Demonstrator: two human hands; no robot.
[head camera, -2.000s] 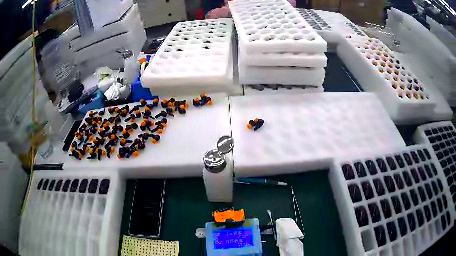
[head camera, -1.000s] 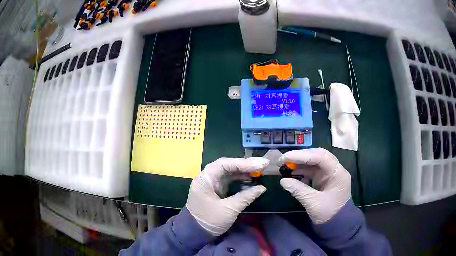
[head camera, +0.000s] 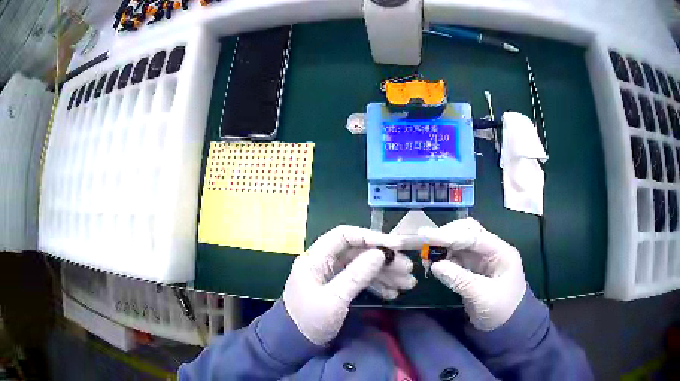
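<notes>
My left hand (head camera: 339, 279), in a white glove, pinches a small black earbud (head camera: 388, 255) between thumb and fingers, mostly hidden by them. My right hand (head camera: 481, 271), also gloved, holds a black-and-orange earbud (head camera: 433, 254) by its fingertips. Both hands are close together just below the light-blue tester (head camera: 421, 173), whose screen is lit blue with white text. The orange test cradle (head camera: 415, 93) sits behind the screen with no earbud visible in it.
The left foam tray (head camera: 119, 171) holds a row of black cases; the right foam tray (head camera: 634, 260) holds several rows. A smartphone (head camera: 256, 82), yellow sticker sheet (head camera: 255, 223), white bottle (head camera: 394, 33), blue pen-like tool (head camera: 471, 36) and white cloth (head camera: 523, 164) lie around the tester.
Since the first frame the view has tilted down and both hands have come into view. Over the last second the fingers have shifted on the earbuds, and the left one shows less orange.
</notes>
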